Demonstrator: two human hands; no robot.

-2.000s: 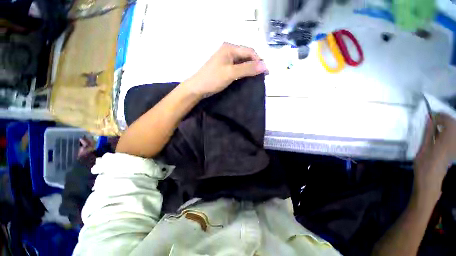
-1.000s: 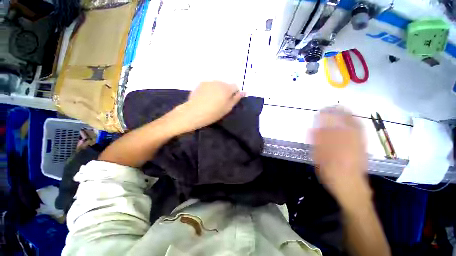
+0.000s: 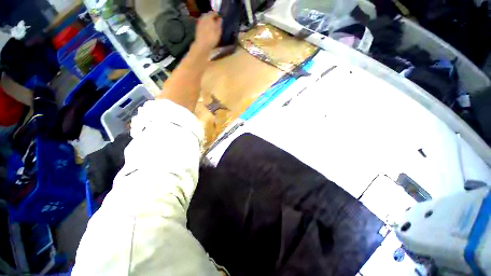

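The dark garment (image 3: 290, 210) lies over the front of the white sewing table and hangs towards my lap, with a few folds in it. No hand is on it. My left hand (image 3: 209, 29) is stretched out to the top of the view, at the far end of the cardboard. It touches dark cloth pieces (image 3: 230, 21) there. Its fingertips are hidden, so I cannot tell whether it grips one. My right hand is not in view.
The taped cardboard sheet (image 3: 242, 81) lies left of the white table (image 3: 366, 108). The machine head (image 3: 447, 223) is at lower right. A pale trough (image 3: 430, 89) with dark cloth runs along the far side. Blue baskets (image 3: 59, 172) and a white basket (image 3: 126, 110) stand at left.
The view has turned left. My left hand has let go of the garment and moved out over the cardboard. My right hand has left the picture. The scissors and snips are out of view.
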